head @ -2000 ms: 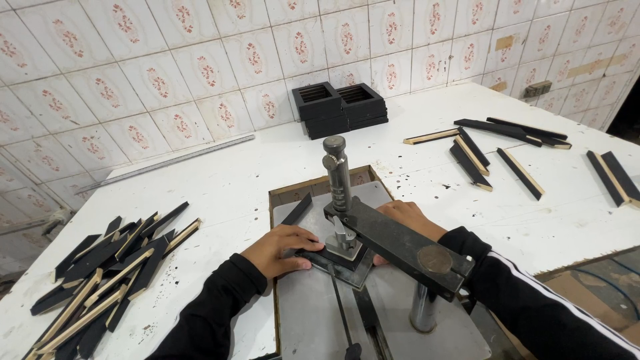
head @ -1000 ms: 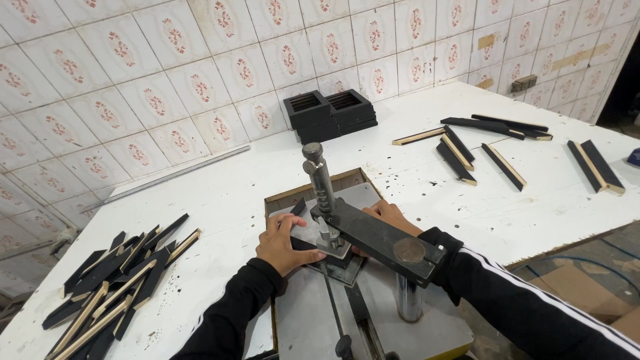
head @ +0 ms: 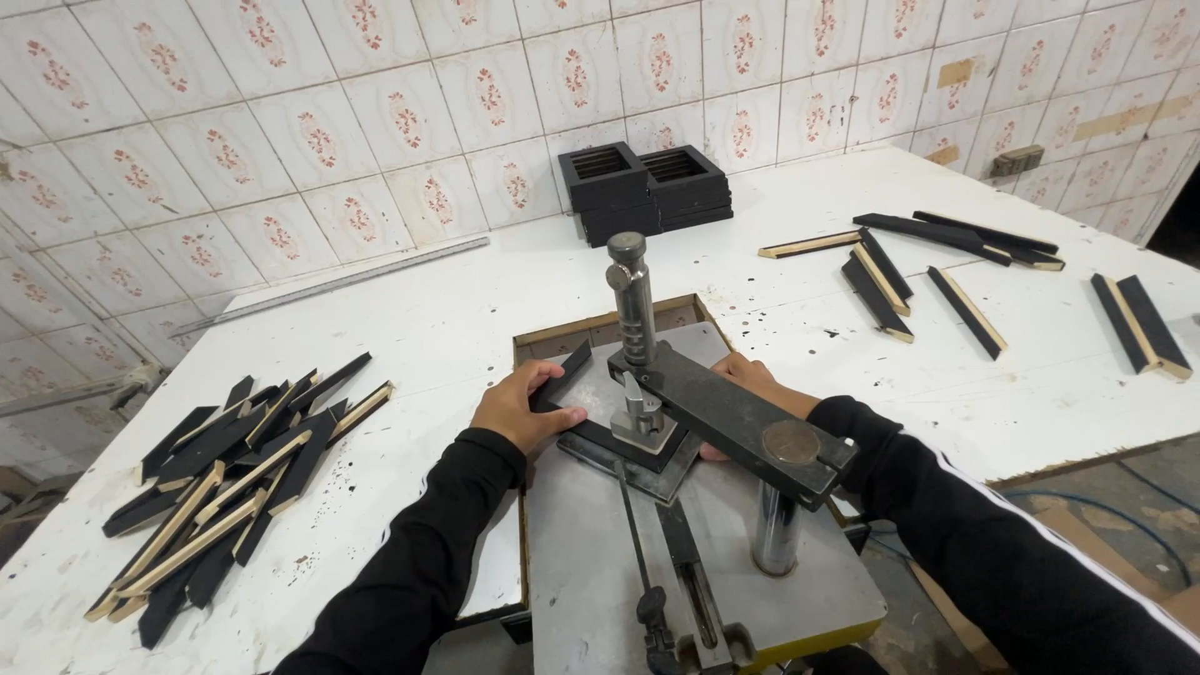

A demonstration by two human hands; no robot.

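Observation:
My left hand (head: 527, 410) grips black frame moulding (head: 562, 377) at a corner, thumb and fingers around it, on the grey metal table (head: 591, 544) of a frame-joining machine. One black piece points away from me; another runs toward the angled metal fence (head: 647, 473). Above that corner stands the machine's clamp head (head: 643, 417), carried by a dark metal arm (head: 722, 403) with a steel post (head: 633, 300). My right hand (head: 750, 386) is behind the arm, fingers by the right side of the moulding; what they hold is mostly hidden.
Black moulding pieces with bare wood edges lie piled at left (head: 225, 469). More pieces (head: 966, 309) are spread at right. Stacked black frames (head: 609, 187) stand by the tiled wall. A metal ruler (head: 347, 281) lies along the back left. The table edge (head: 1097, 459) is at right.
My left hand has shifted from close beside the clamp head out to the left corner of the moulding. My right hand stays behind the arm.

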